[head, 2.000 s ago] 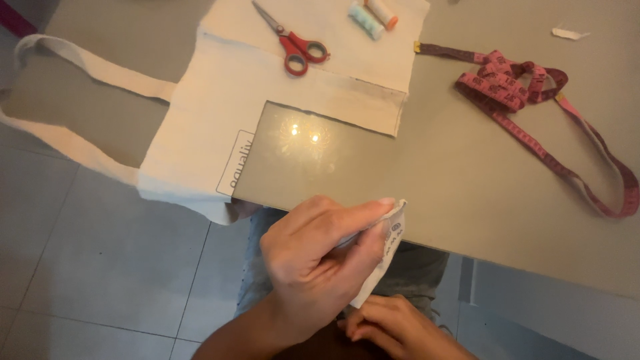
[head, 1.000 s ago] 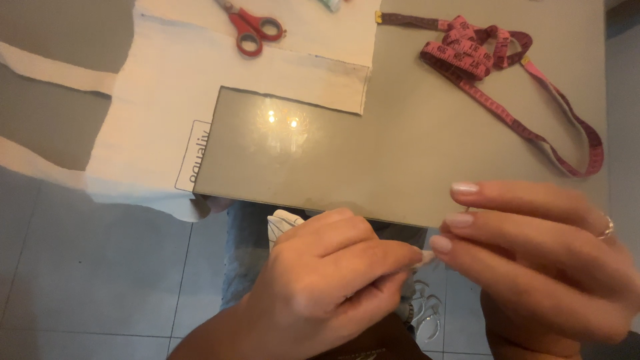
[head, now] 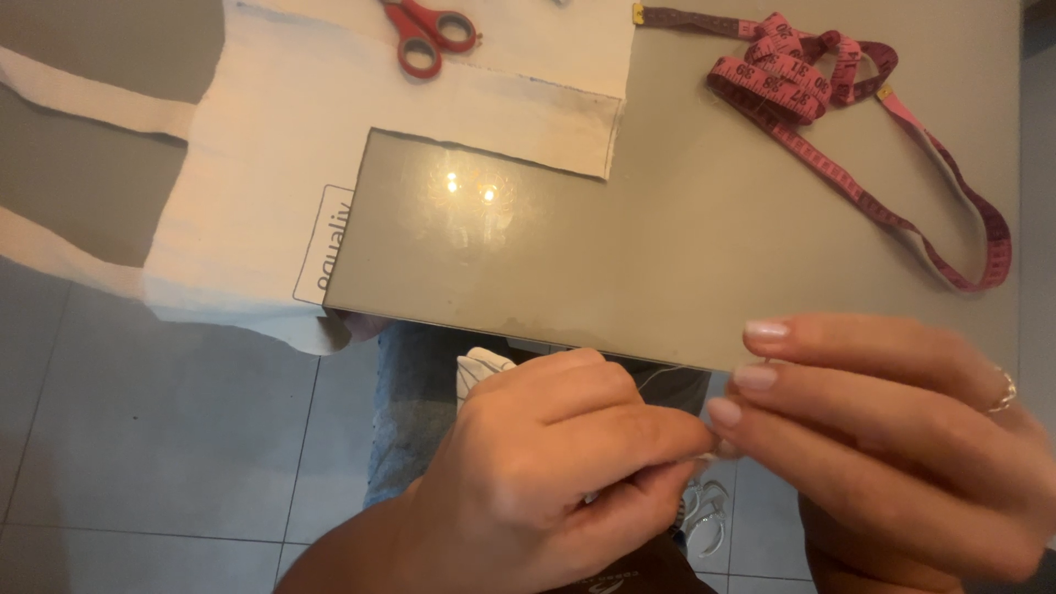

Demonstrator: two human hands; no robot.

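Observation:
My left hand (head: 577, 454) is closed on a small piece of white cloth with dark lines (head: 481, 367), whose end shows behind the knuckles below the table edge. My right hand (head: 883, 437), with a ring on one finger, has its fingertips against the left thumb and forefinger. A thin thread (head: 660, 375) runs between the hands. Whatever the right fingertips pinch is too small to tell. Red-handled scissors (head: 429, 37) lie on a large cream fabric piece (head: 272, 124) with straps and a printed box, at the table's upper left.
A pink measuring tape (head: 833, 173) lies loosely coiled on the glossy table (head: 660, 247) at the right. The table's front edge runs just above my hands. Fabric straps (head: 99, 99) reach out to the left. Tiled floor (head: 190, 429) shows below.
My right hand has risen from low in the view to meet my left hand at the fingertips. My left hand has turned and come lower. The view has shifted somewhat.

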